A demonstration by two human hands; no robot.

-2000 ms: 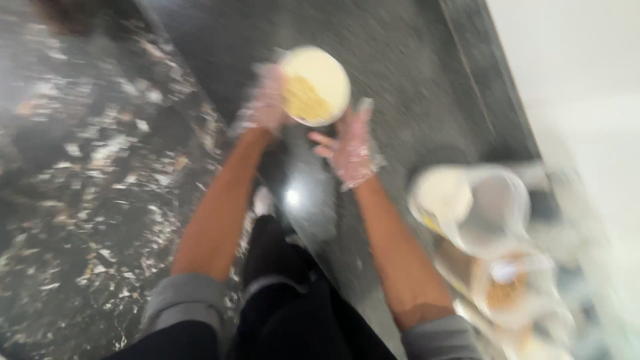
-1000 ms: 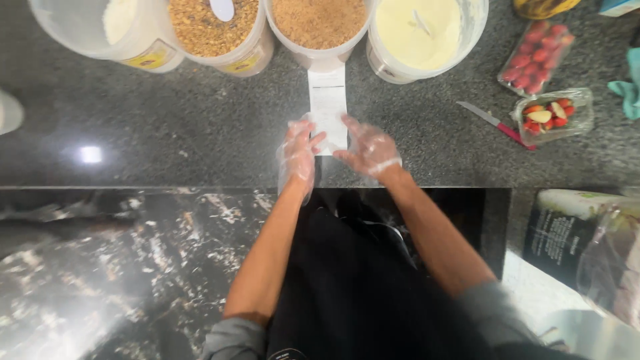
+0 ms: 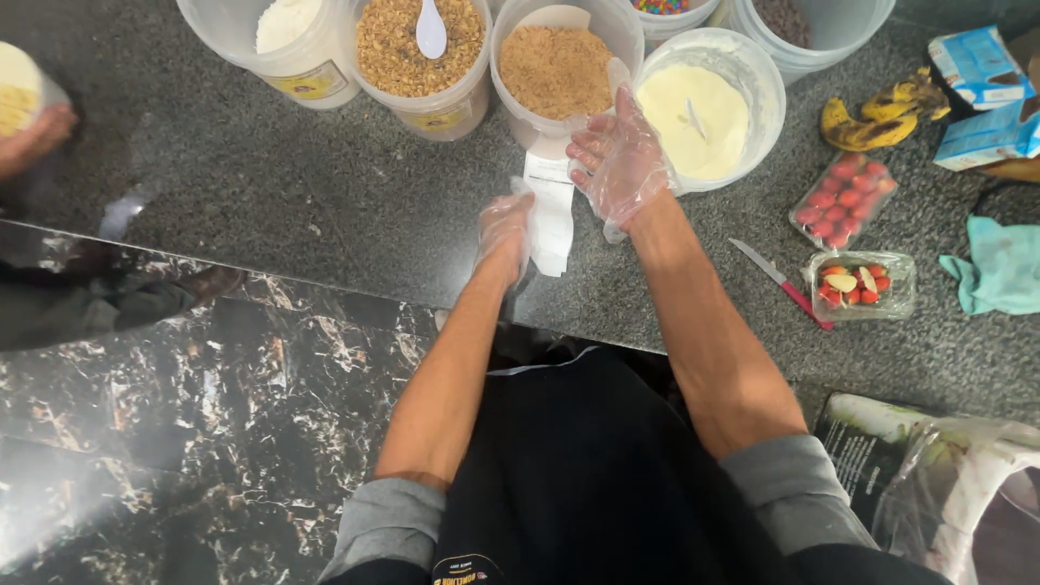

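Note:
My left hand [image 3: 505,230], in a clear plastic glove, is at the left edge of a printed paper slip [image 3: 552,223] on the counter; whether the fingers pinch it is unclear. My right hand [image 3: 624,162], gloved the same way, is raised with its fingers apart and holds nothing. It is in front of the gap between a tub of brown crumbs [image 3: 556,69] and a tub of pale yellow powder [image 3: 695,118]. The slip's top end lies against the brown-crumb tub.
Further tubs hold chopped nuts [image 3: 414,49] and white flakes [image 3: 284,24]. At right are a knife [image 3: 780,280], boxed red fruit [image 3: 845,199], an opened fruit box [image 3: 861,284], bananas [image 3: 881,114] and a teal cloth [image 3: 1003,264]. At far left, another person's hand holds a tub [image 3: 20,93].
My right hand has risen from beside the slip toward the tubs. The round tub between my hands two seconds ago is no longer there. Another person's hand with a tub now shows at far left.

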